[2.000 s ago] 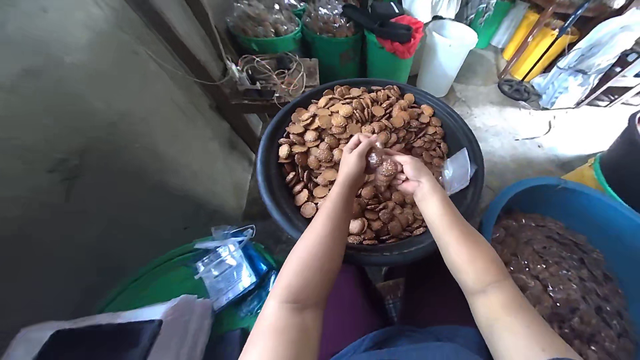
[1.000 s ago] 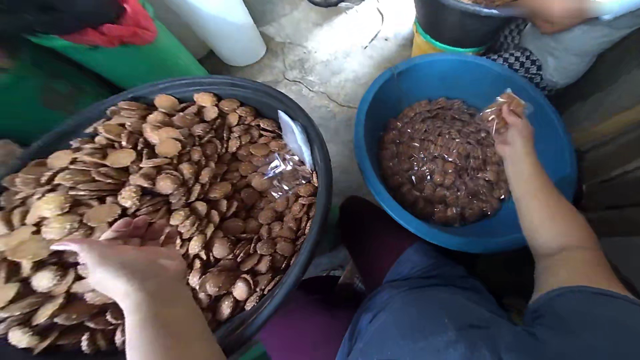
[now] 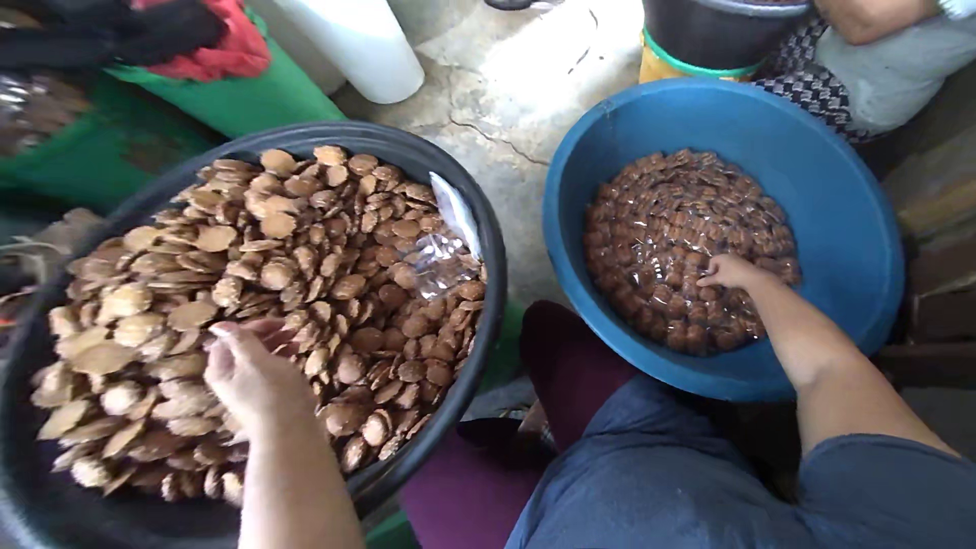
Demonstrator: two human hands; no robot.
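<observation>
A black round tub (image 3: 488, 282) on the left holds a heap of round brown cookies (image 3: 278, 225). Over the heap is my left hand (image 3: 248, 366), fingers slightly curled at the cookies; whether it grips one is unclear. A clear plastic bag (image 3: 442, 263) and a whitish plastic piece (image 3: 456, 213) lie at the tub's right inner side. To the right, a blue basin (image 3: 846, 229) contains many clear packets of brown cookies (image 3: 671, 229). My right hand (image 3: 728, 272) rests over these packets, fingers bent; what lies beneath its fingertips is hidden.
Green containers (image 3: 282, 84) and a red cloth (image 3: 229, 46) are at the upper left, beside a white container (image 3: 366, 46). Cracked concrete floor (image 3: 488, 130) shows between the tubs. Another person's arm (image 3: 877, 15) is at the top right, near a dark bucket (image 3: 724, 34).
My right hand has moved from the basin's right side, where it held a packet, onto the packets. My left hand stays over the loose cookies. The view swung right after the oldest frame.
</observation>
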